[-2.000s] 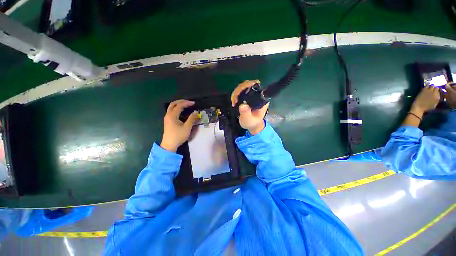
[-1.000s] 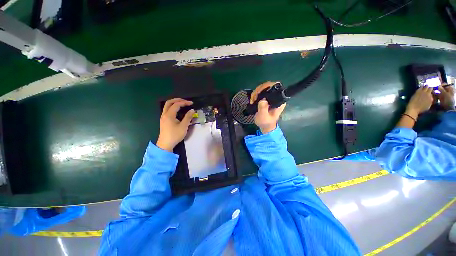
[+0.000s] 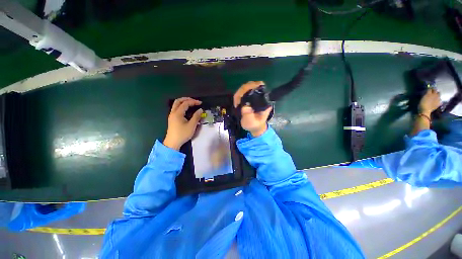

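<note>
The open tablet unit (image 3: 210,152) lies in a black tray (image 3: 215,186) in front of me, its silver-white plate facing up. The circuit board (image 3: 213,116) is at its top end. My left hand (image 3: 181,123) rests on the tray's upper left corner, thumb at the board's left end by a yellow spot; whether it pinches anything is hidden. My right hand (image 3: 253,112) grips the black electric screwdriver (image 3: 258,98) beside the tray's upper right corner. The tool's tip is hidden under the hand. The screw dish cannot be made out.
The thick black cord (image 3: 300,78) curves up from the tool. A slim black box (image 3: 356,132) with a white band lies to the right. Another worker's hand (image 3: 429,102) is at a tilted black tray (image 3: 450,107), far right. A white pipe arm (image 3: 63,48) is upper left.
My right hand moved right to the dish, then back left with the screwdriver to the tray's corner. My left hand stayed at the board. The other worker's tray is now tilted.
</note>
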